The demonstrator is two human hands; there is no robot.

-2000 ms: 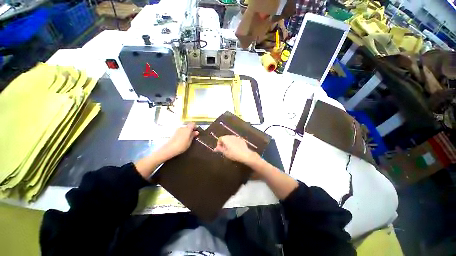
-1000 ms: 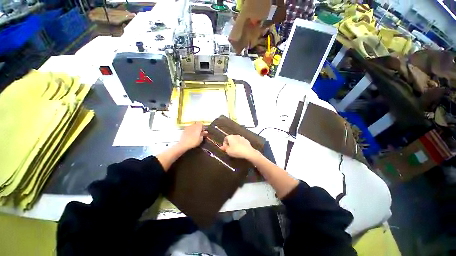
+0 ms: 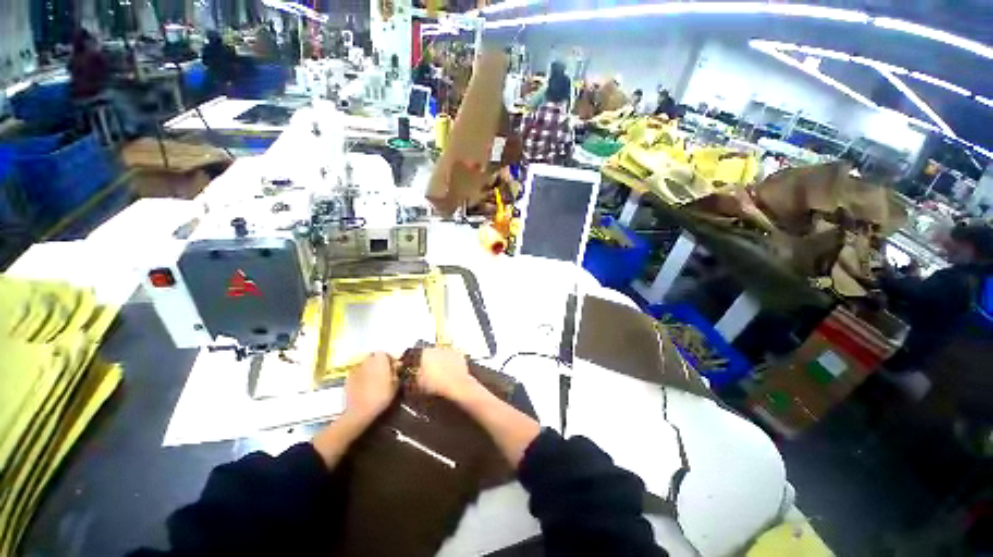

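Observation:
A dark brown panel [image 3: 408, 490] with thin pale lines on it hangs over the front part of the table, its lower end cut off by the picture's edge. My left hand [image 3: 371, 385] and my right hand [image 3: 443, 373] are close together and grip its upper edge, which is bunched between them. The fingertips are small and partly hidden. Just behind the hands is the yellow-edged clamp frame [image 3: 438, 316] of the sewing machine [image 3: 242, 285], with its window showing white.
A stack of yellow panels [image 3: 49, 381] is at the left. A brown panel pile [image 3: 621, 335] lies at the right, beside a long dark strip [image 3: 565, 375]. An upright screen [image 3: 559, 214] stands behind. People, blue bins and a cardboard box [image 3: 814, 368] are farther back.
The view has tilted up, showing more of the hall. My hands have come together at the panel's upper edge, which is now bunched; before, they were apart along the pale lines.

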